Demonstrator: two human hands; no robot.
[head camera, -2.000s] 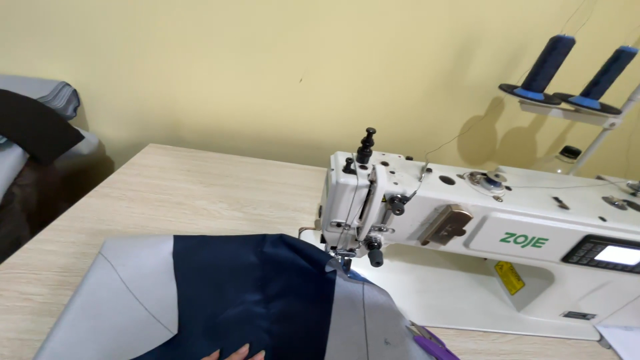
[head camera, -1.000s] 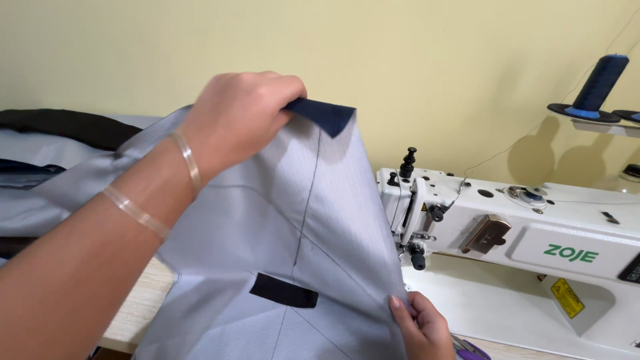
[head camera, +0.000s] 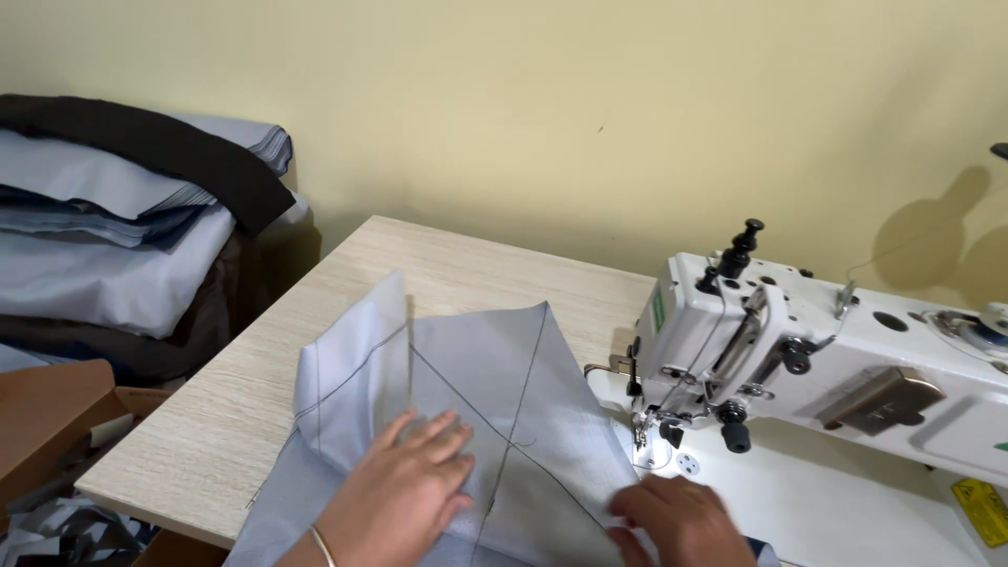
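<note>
A light grey fabric piece (head camera: 465, 370) with dark seam lines lies on the wooden table, its left part folded up. My left hand (head camera: 417, 480) rests on it with fingers spread, palm down. At the fabric's right edge is my right hand (head camera: 669, 512), blurred, its fingers curled at the cloth; whether it pinches the cloth does not show clearly. Just beyond that hand stands a white Zoje sewing machine (head camera: 795, 354), its needle and presser foot (head camera: 642, 437) to the right of the fabric. A bit of dark blue cloth (head camera: 760, 551) shows beside my right wrist.
Stacked grey and dark fabrics (head camera: 118, 228), topped by a black strip (head camera: 157, 150), stand left of the table (head camera: 236, 370). Below them, a cardboard box (head camera: 55, 417) holds fabric scraps (head camera: 71, 531). A yellow wall (head camera: 504, 118) runs behind the table.
The grey fabric, held up by both hands one second ago, now lies lower on the table. My left hand has come down from its upper edge and is open. The view has shifted left.
</note>
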